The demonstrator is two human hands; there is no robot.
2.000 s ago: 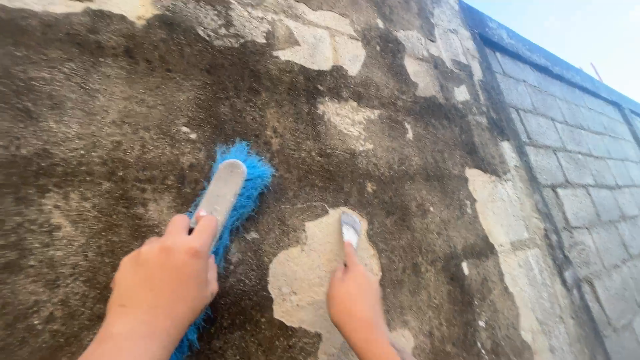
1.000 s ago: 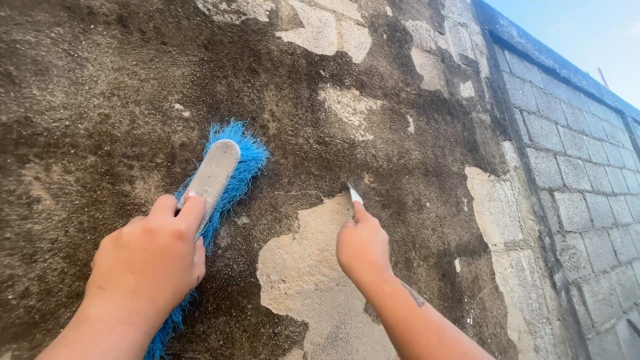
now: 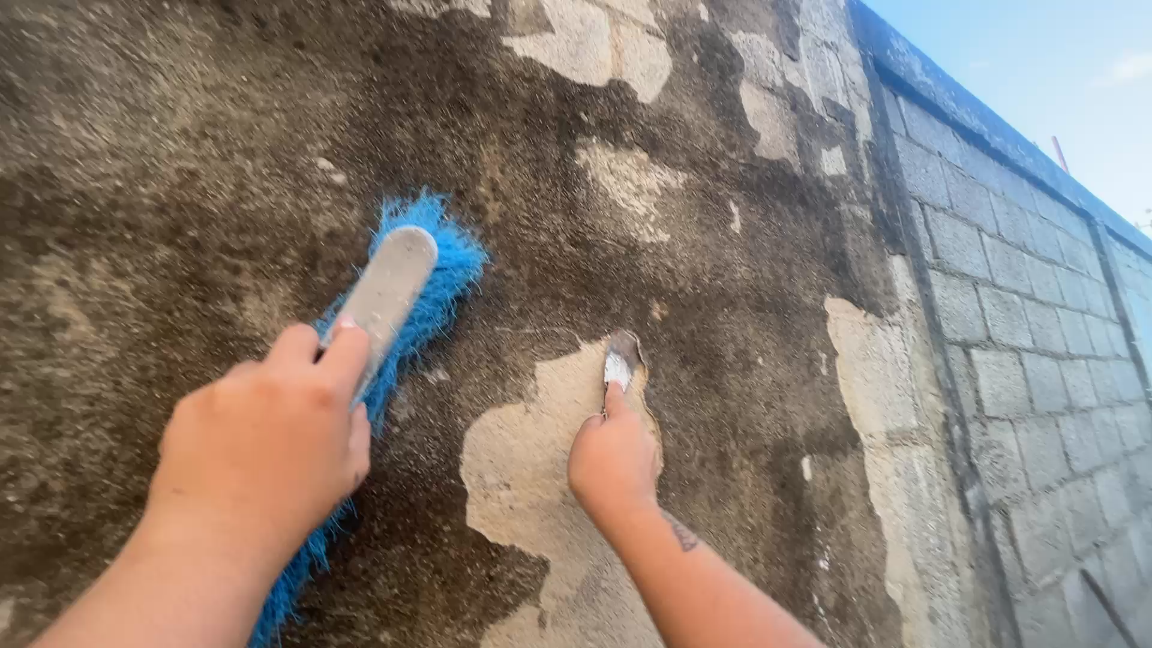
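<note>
My left hand (image 3: 270,432) grips a brush with blue bristles (image 3: 450,261) by its pale grey back, held slanting in front of the wall. My right hand (image 3: 616,459) is closed around a small scraper with a metal blade (image 3: 622,355), its handle mostly hidden in the fist. The blade lies at the top edge of a bare, light patch (image 3: 513,468) where the dark surface layer has come off. Around it, the stained coating of the wall (image 3: 738,360) still covers most of the masonry.
More light bare patches (image 3: 594,45) show near the top and along the right side (image 3: 886,387) of the wall. Beyond a vertical edge, a wall of grey concrete blocks (image 3: 1008,315) runs away to the right under a concrete top beam (image 3: 990,126), with sky above.
Since a second ago, the scraper blade has turned from edge-on to show its flat face at the patch's upper edge. Both hands keep hold of their tools.
</note>
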